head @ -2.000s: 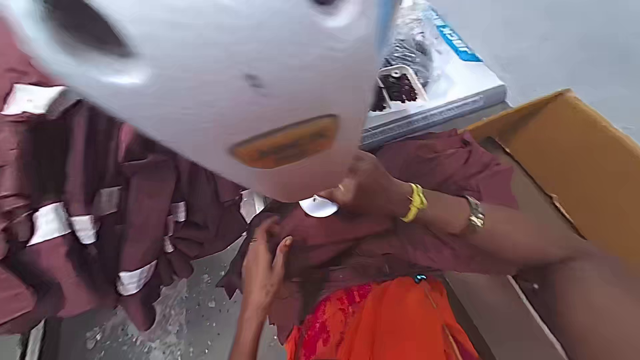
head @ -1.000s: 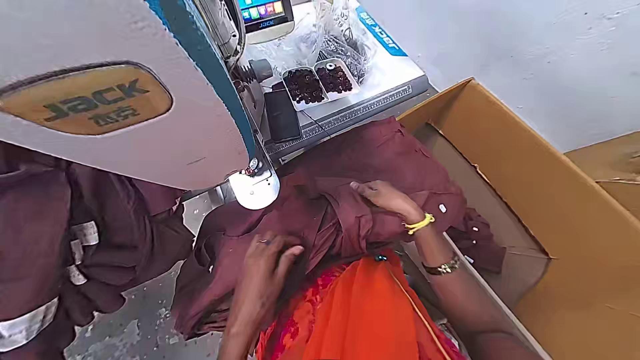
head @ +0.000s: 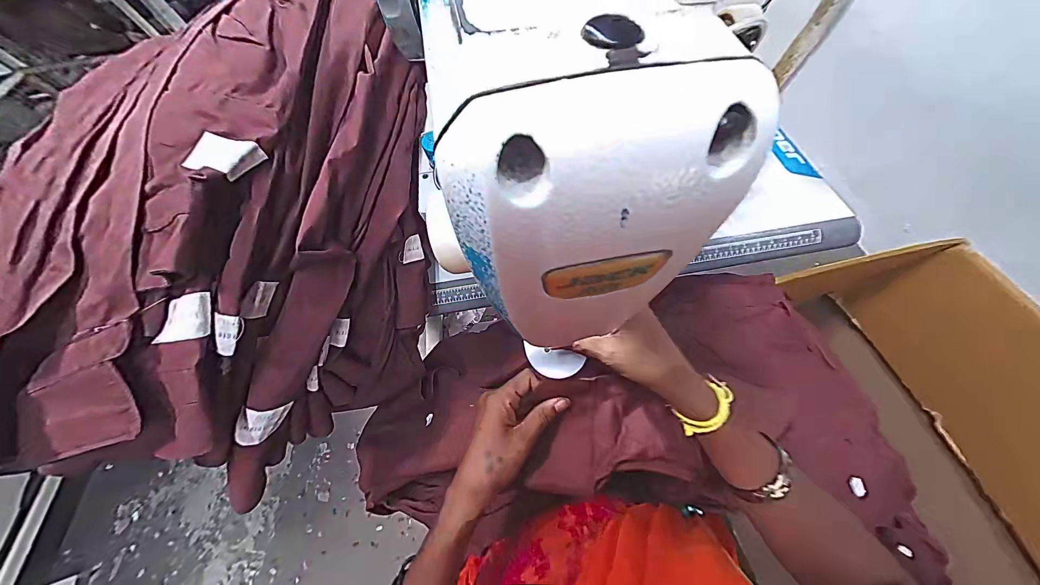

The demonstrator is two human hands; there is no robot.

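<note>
A maroon garment point(head: 642, 422) lies bunched in my lap, below the head of a white Jack sewing machine point(head: 601, 203). My left hand point(head: 508, 426) rests on the cloth just below the machine's round white disc point(head: 556, 362), thumb and forefinger close to the fabric; whether it pinches the cloth cannot be told. My right hand point(head: 634, 353) reaches to the right side of the disc, its fingertips partly behind the machine head. A yellow band point(head: 709, 408) and a watch or bracelet point(head: 776, 478) are on that arm. The needle area is hidden.
Many maroon garments point(head: 268, 203) with white tags hang in a pile at the left. Beyond the head, the machine bed point(head: 780, 227) carries a ruler scale. An open cardboard box point(head: 934, 325) stands at the right. White scraps litter the floor point(head: 244, 520) below.
My right hand has moved from the cloth in the lap up beside the white disc since one second ago. My left hand is now close below the disc. The view has shifted.
</note>
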